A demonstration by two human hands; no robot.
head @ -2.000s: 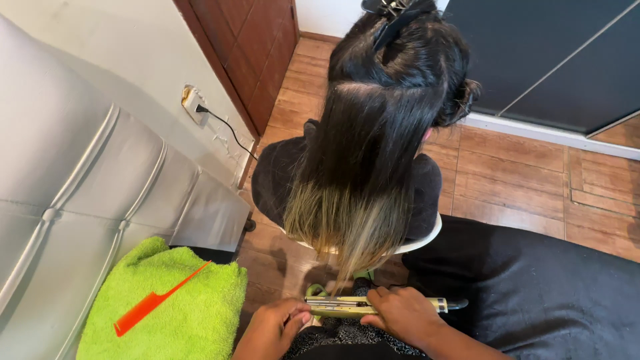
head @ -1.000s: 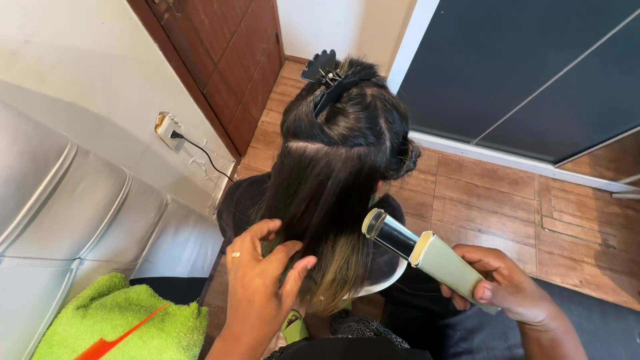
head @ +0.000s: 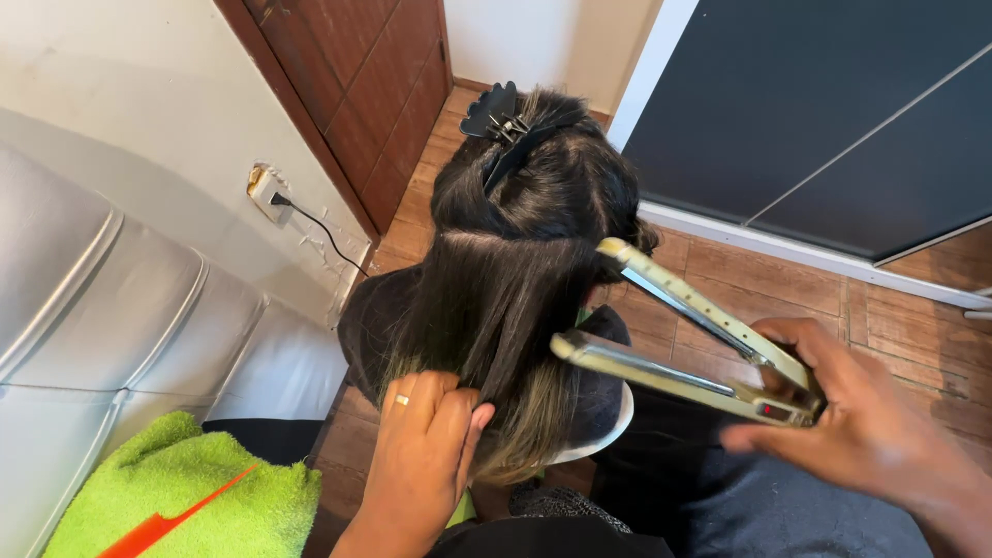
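A seated person faces away, with long dark hair [head: 496, 302] that is lighter at the ends. A black claw clip [head: 496, 116] holds the upper hair on top of the head. My left hand [head: 434, 434], with a ring on one finger, is closed on a strand at the lower middle of the loose hair. In my right hand [head: 845, 411] is a hair straightener [head: 697, 318], its two plates spread apart and pointing left at the right side of the hair. No hair is seen between the plates.
On the left, an orange tail comb [head: 167, 523] lies on a green towel [head: 209, 496] beside a silver padded headboard [head: 147, 271]. A black plug [head: 279, 200] sits in a wall outlet. Beyond are a brown door [head: 364, 85] and dark panels [head: 783, 116].
My left hand has closed on a strand of hair. The straightener, whose plates were together one second ago, is now spread apart. Two seconds ago both hands were on it, low in view.
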